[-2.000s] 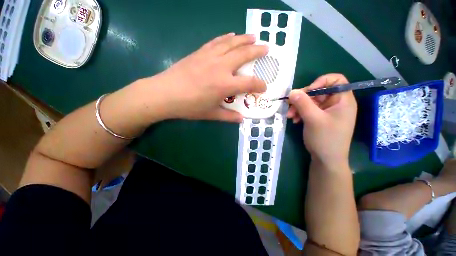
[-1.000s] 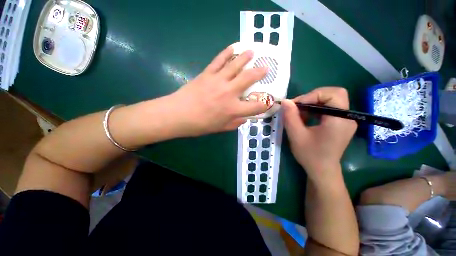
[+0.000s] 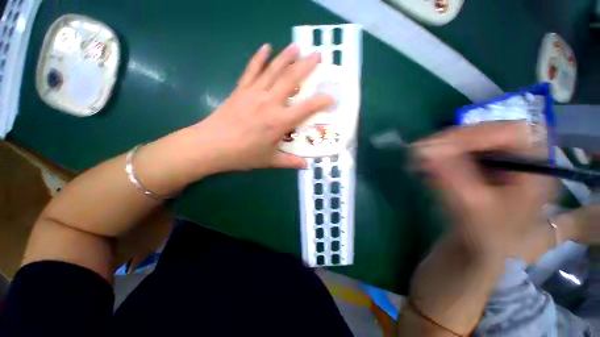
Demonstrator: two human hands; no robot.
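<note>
A cream housing (image 3: 325, 108) lies on the white strip with dark rounded squares (image 3: 327, 214), its round grille and brown printed figures facing up. My left hand (image 3: 263, 112) lies over its left side with fingers spread, holding it down. My right hand (image 3: 483, 171) is strongly blurred, to the right of the housing and in front of the blue bin, apart from the housing. It holds the dark tweezers (image 3: 543, 168). A pale blurred shape shows near its fingertips; I cannot tell what it is. The blue bin (image 3: 551, 118) of white rings is partly hidden.
Another housing (image 3: 82, 82) lies inside face up at the left. Spare white strips (image 3: 14, 59) are at the far left edge. Further housings lie at the top (image 3: 431, 8) and right (image 3: 556, 66). A pale band (image 3: 421, 49) crosses the green table. Another person's grey sleeve (image 3: 526, 296) is at lower right.
My right hand has moved right, away from the housing, with the tweezers. My left hand stays on the housing, its fingers more spread. Another housing has come into view at the top.
</note>
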